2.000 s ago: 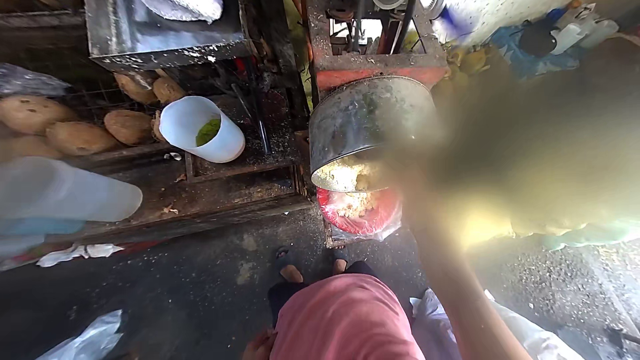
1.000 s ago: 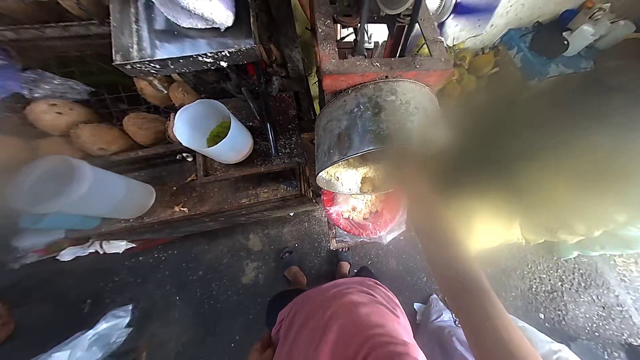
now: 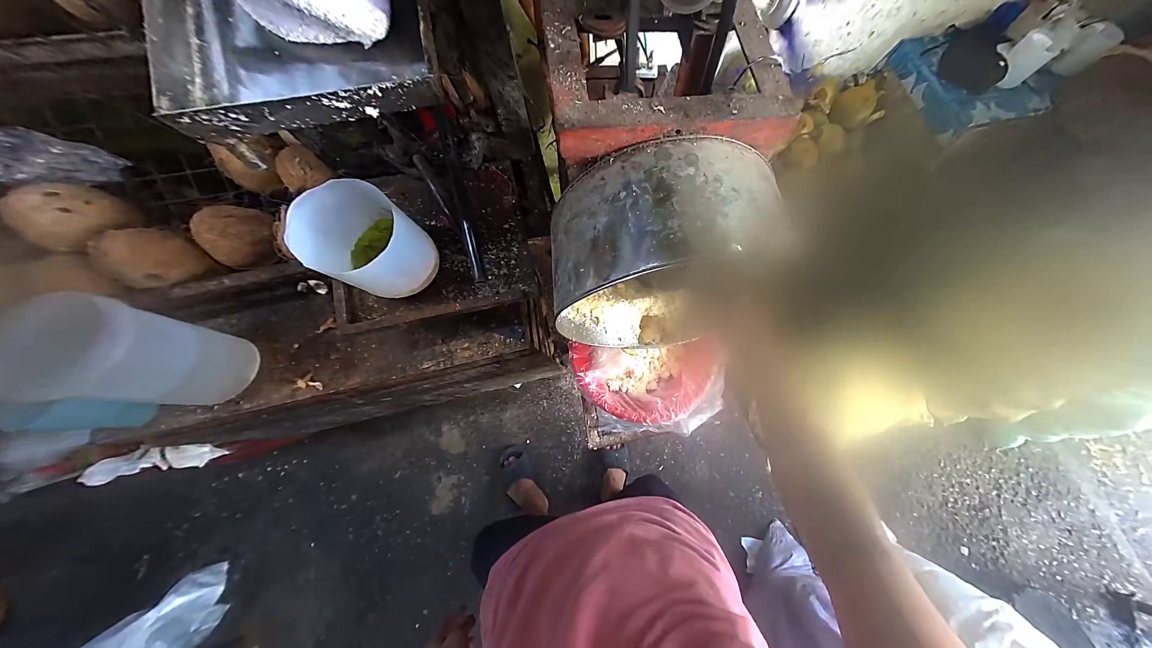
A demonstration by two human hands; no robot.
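A round metal drum [image 3: 661, 202] sits against a red-edged machine frame, its open end facing me with pale shredded matter inside. Right below it, a red basin [image 3: 670, 400] lined with clear plastic holds more of the shreds. My right forearm reaches up to the drum's right side; a large blur hides the hand, so whether it holds anything does not show. My left hand [image 3: 456, 630] is only partly in view, low at the bottom edge beside my pink shirt, and its fingers cannot be made out.
On the wooden bench at left stand a white plastic container [image 3: 405, 261] with something green inside and a translucent container [image 3: 180, 351]. Brown coconuts [image 3: 148, 256] lie behind them, near a metal tray [image 3: 297, 85]. Plastic bags [image 3: 180, 612] and white sacks [image 3: 787, 576] lie on the floor.
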